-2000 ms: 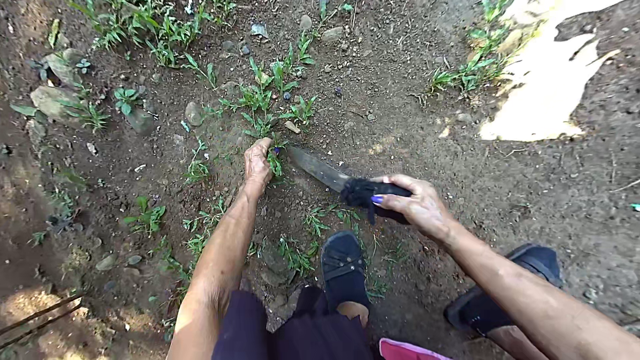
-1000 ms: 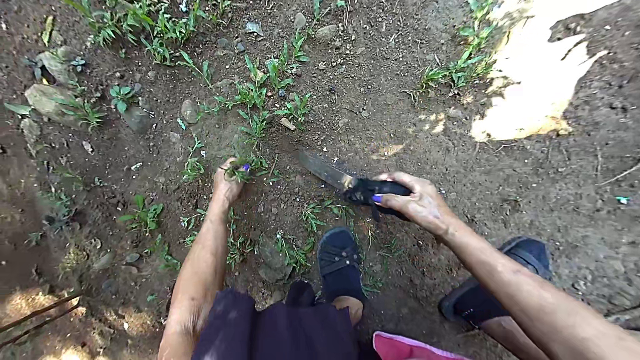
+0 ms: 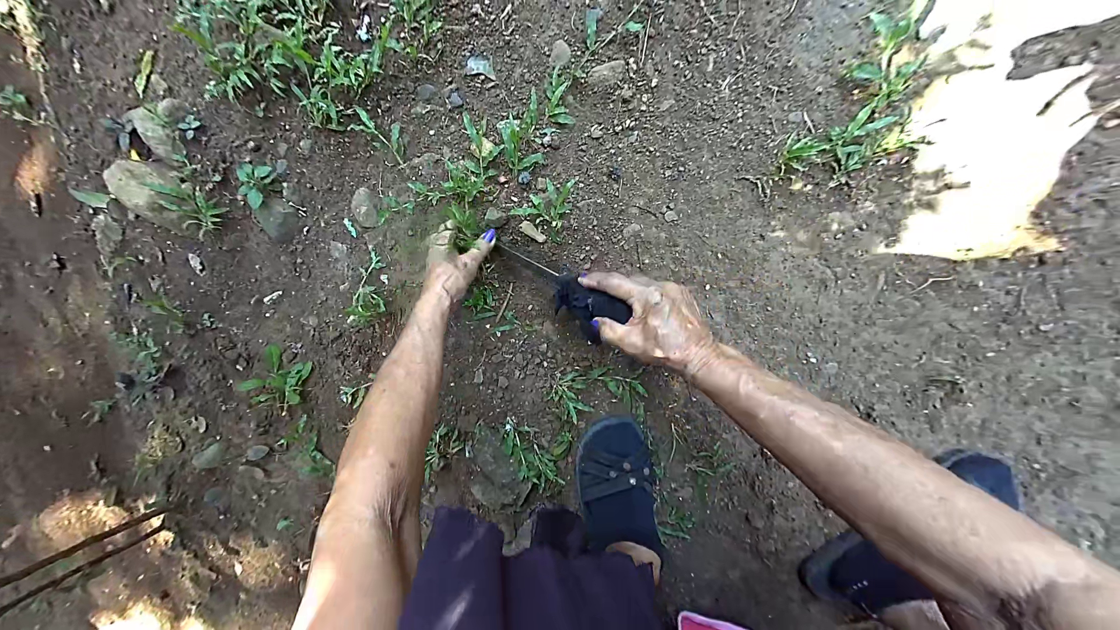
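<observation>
My left hand [image 3: 457, 258] is closed around the green leaves of a weed [image 3: 464, 226], left of centre. My right hand [image 3: 656, 317] grips the black, cloth-like wrapped handle [image 3: 588, 306] of a large knife. Its blade [image 3: 528, 260] is seen nearly edge-on and points up and left, with the tip close to my left thumb; whether it touches the weed's stem or the soil I cannot tell. More leafy weeds [image 3: 516, 144] grow just above my left hand.
Stones [image 3: 144, 188] and denser weeds [image 3: 271, 52] lie at the upper left. Another weed clump [image 3: 853, 140] grows beside a sunlit patch at the upper right. My shoe [image 3: 617, 472] rests below my hands; two thin rods [image 3: 83, 547] lie at the lower left.
My left hand has moved up and right to the weed from its lower place a second ago. The blade, seen broad-side before, now shows nearly its edge and is close to that hand.
</observation>
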